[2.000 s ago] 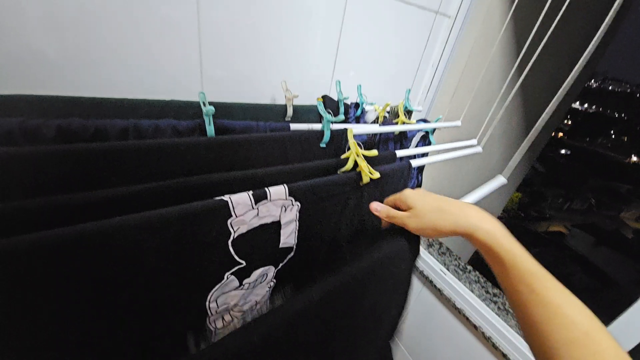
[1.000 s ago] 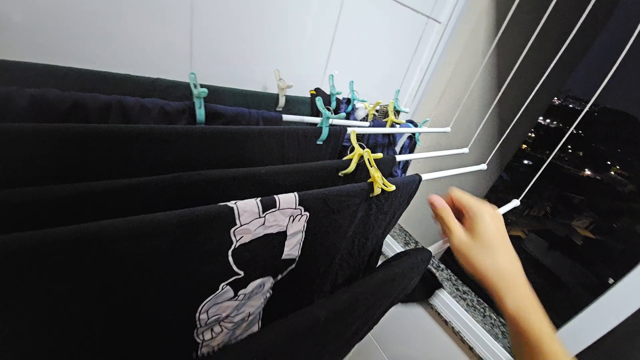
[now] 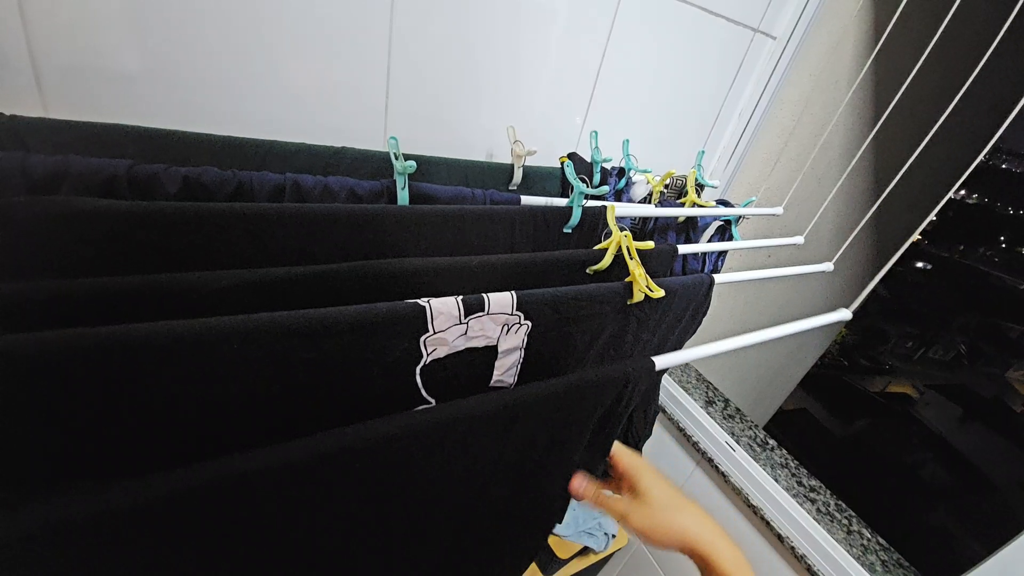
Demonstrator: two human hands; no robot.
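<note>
My right hand [image 3: 652, 500] is at the lower right, slightly blurred, at the right edge of the nearest black garment [image 3: 384, 472]; whether its fingers grip the cloth cannot be told. That garment hangs over the nearest white rod [image 3: 752, 340] of a drying rack. Behind it hangs a black garment with a pale print [image 3: 472, 328]. A yellow clothespin [image 3: 640, 268] sits on its top edge, and another yellow clothespin [image 3: 614, 240] is just behind. My left hand is out of view.
Farther back, a teal clothespin [image 3: 400, 172] and a beige clothespin [image 3: 518, 156] stand by dark clothes. White cords [image 3: 920, 60] rise from the rod ends. A granite sill [image 3: 784, 472] runs below, beside a dark opening. A light blue cloth [image 3: 586, 524] lies beneath.
My right hand has moved down, from beside the printed garment to the edge of the nearest one. The nearest black garment now hangs along the front rod, its end bare.
</note>
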